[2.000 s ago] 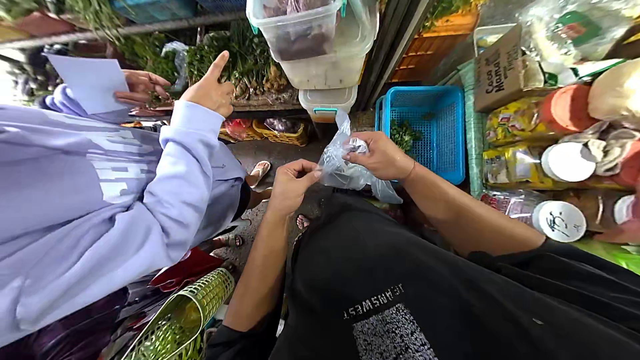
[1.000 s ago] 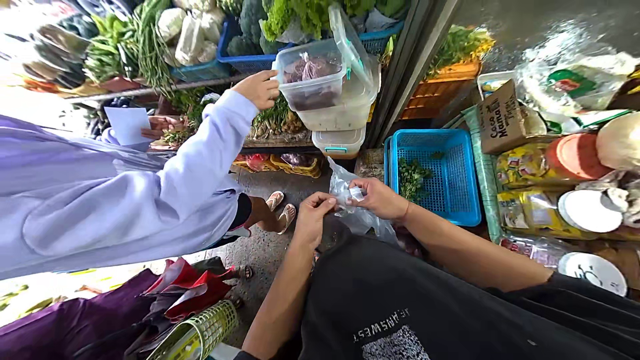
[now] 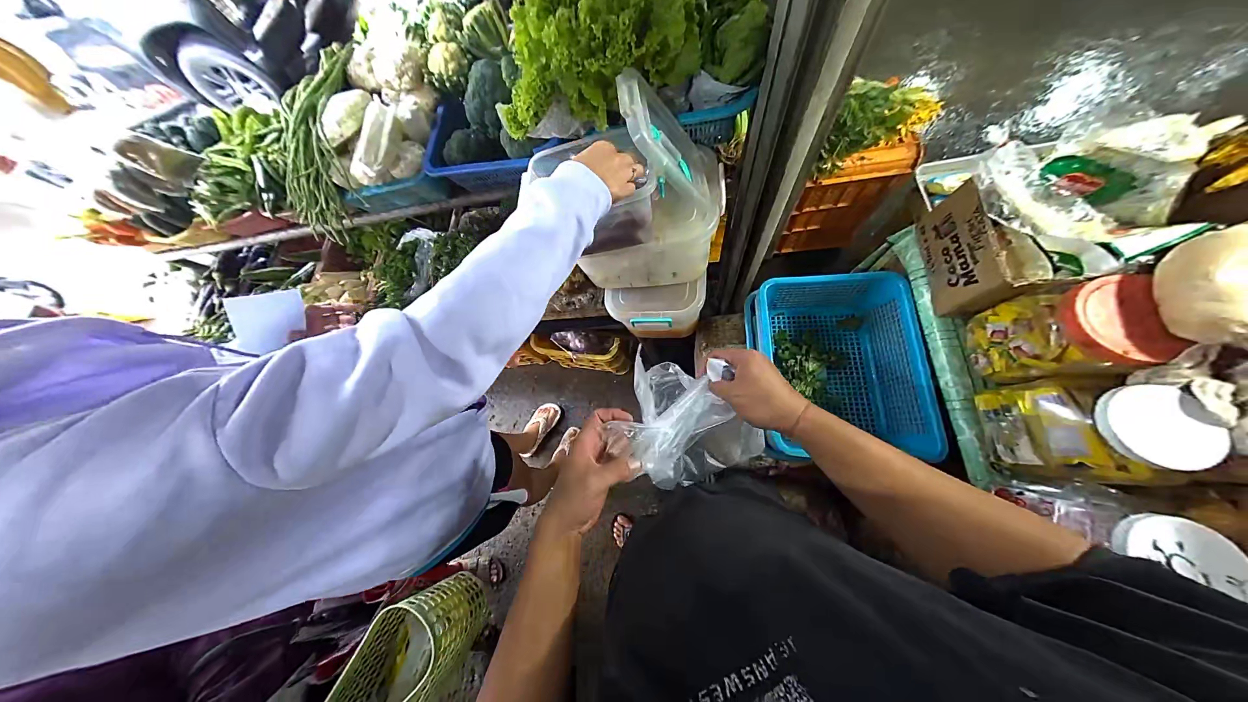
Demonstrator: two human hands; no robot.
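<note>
A clear plastic bag is stretched between my two hands in front of my body. My left hand grips its left side, and my right hand pinches the upper right side. What the bag holds, if anything, cannot be told. Just right of my right hand is a blue plastic basket with some leafy greens in it. Beyond the bag stand stacked clear plastic containers. Another person's hand reaches into the top one, whose lid is tilted up. That person's other hand is beside a white paper.
Vegetables such as leaf lettuce and string beans fill the far stall. A metal post rises beside an orange crate. Jars and a cardboard box crowd the right. A green woven basket is at lower left.
The other person's raised hand has come down from pointing to the top container, whose lid is up. The bag is spread wider between my hands. The view has shifted.
</note>
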